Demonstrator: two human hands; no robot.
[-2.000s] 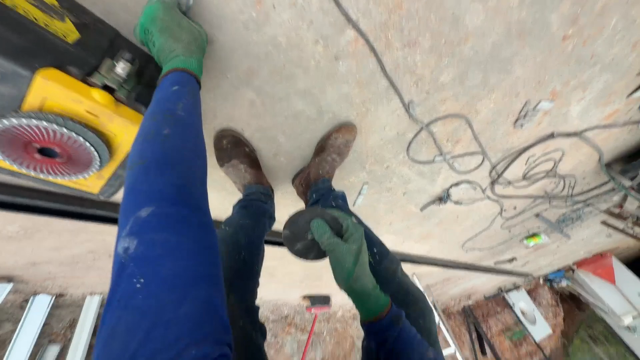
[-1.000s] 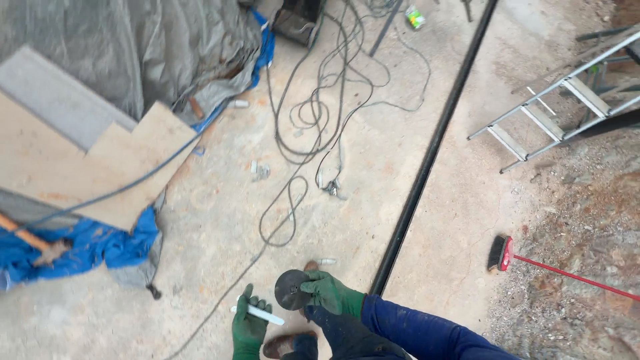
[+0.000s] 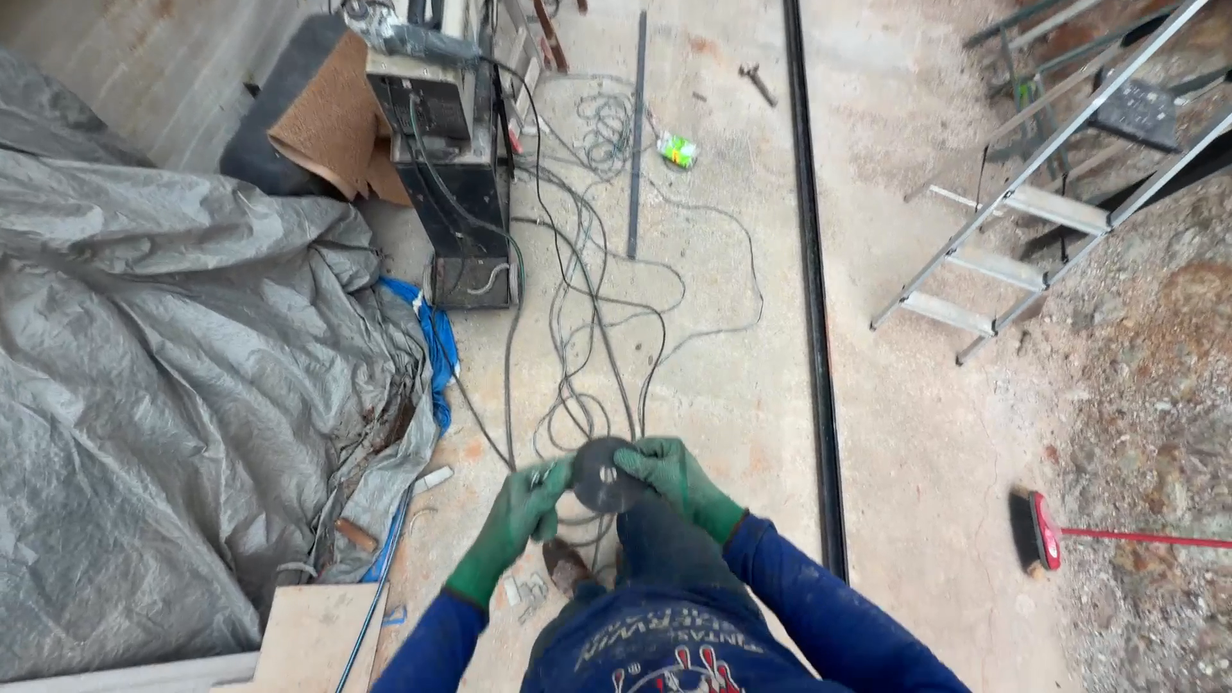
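A round black disc with a small central hole, like an abrasive cutting disc, is above my legs, near the lower middle of the head view. My right hand, in a green work glove, grips its right edge with the thumb over the face. At the disc's left edge is my left hand, also gloved in green, its fingers curled. A small pale or metallic bit shows at those fingers, too blurred to name; whether this hand grips it or the disc's rim cannot be told.
Tangled cables lie ahead on the concrete floor, beside a black machine cabinet. A long black metal bar runs along the right. Further right are an aluminium ladder and a red broom. A grey tarpaulin covers the left side.
Two seconds ago my left hand was at a yellow and black machine; one second ago it held a white stick-like object beside the disc. Now it is at the disc's edge. The view has swung widely.
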